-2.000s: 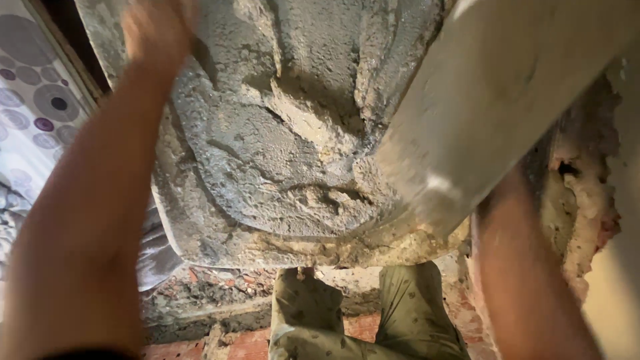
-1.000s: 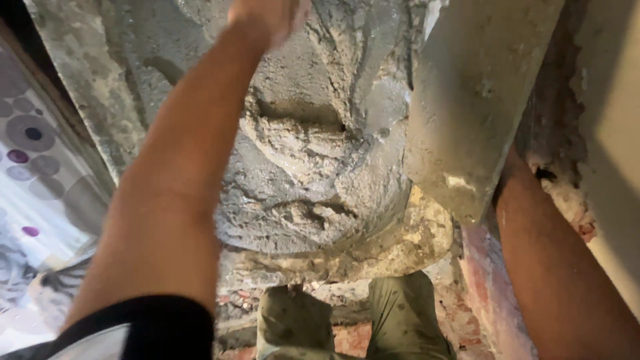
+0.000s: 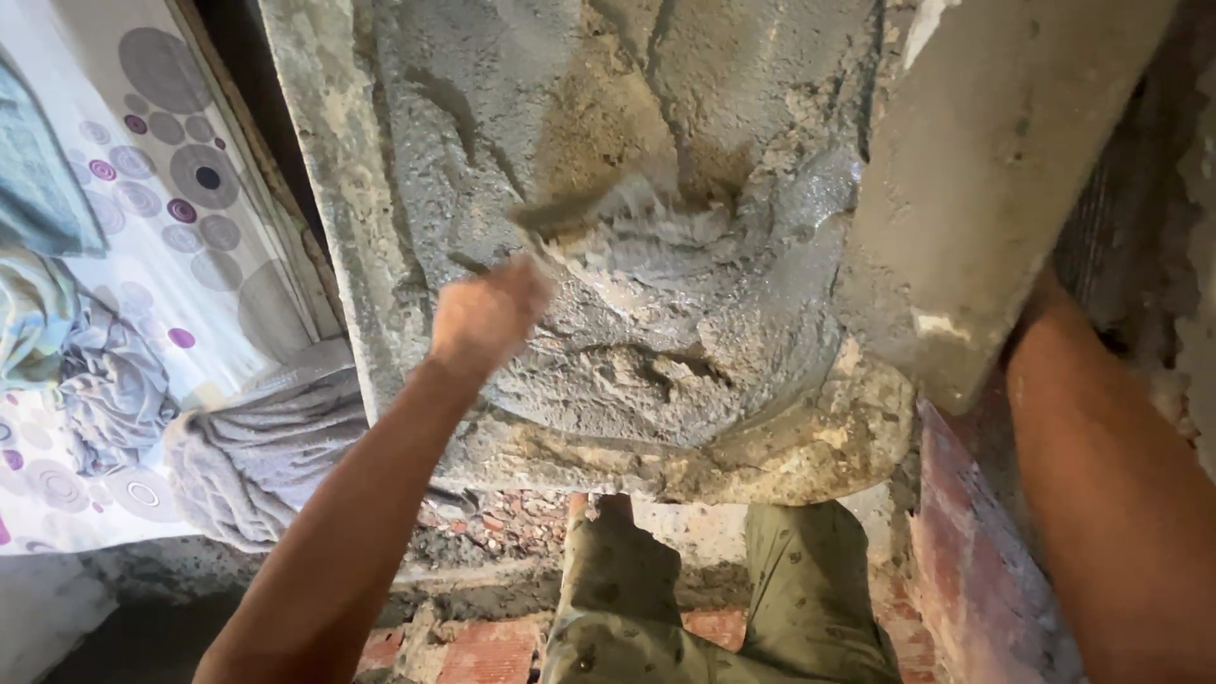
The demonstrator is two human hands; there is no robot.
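My left hand (image 3: 489, 313) is closed in a fist over the left part of a bed of wet grey mortar (image 3: 665, 370), apparently around the handle of a trowel (image 3: 627, 223) whose blade is motion-blurred in the mortar. The mortar lies in ridges and hollows on a worn, mortar-crusted board (image 3: 347, 237). On the right a long flat grey panel (image 3: 978, 190) slants over the board's edge, coated with a thin smear. My right forearm passes behind this panel, which hides my right hand, so its grip cannot be seen.
A curtain with circle patterns (image 3: 204, 176) hangs at the left, with a grey towel (image 3: 275, 446) below it. My knees in green trousers (image 3: 807, 570) are under the board's near edge. Brick rubble (image 3: 494, 522) and a reddish slab (image 3: 978, 541) lie low, beside rough wall.
My left hand has come from the far part of the mortar toward the near left side. The right forearm stays beside the grey panel. The view has shifted, showing more curtain.
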